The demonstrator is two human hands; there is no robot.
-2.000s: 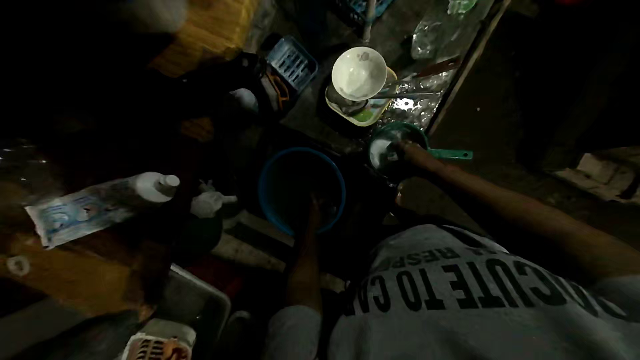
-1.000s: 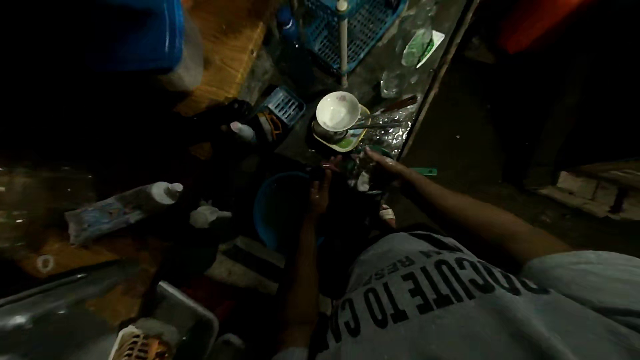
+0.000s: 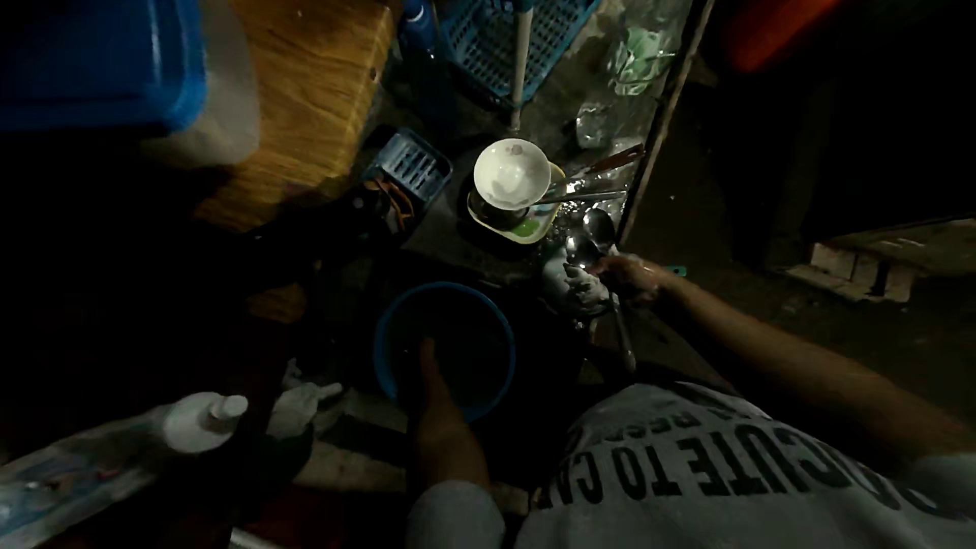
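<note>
Over the blue-rimmed bucket reaches my left arm; my left hand is inside the dark bucket, its fingers lost in shadow. At the right, my right hand grips metal spoons, with a bowl and whitish, foamy-looking stuff right beside the fingers. Another spoon handle points down below this hand. A white bowl rests on a yellow-edged dish, just up and left of my right hand. A utensil with a brown handle lies beside them.
Blue plastic baskets stand beyond the bowls, one crossed by a pale pole. A wooden table is at upper left, under a blue-lidded container. A white-capped bottle lies lower left. Clear plastic lies near the ledge.
My left hand has moved from near the yellow-edged dish down into the bucket. My right hand has spoons in its grip, now plainly visible.
</note>
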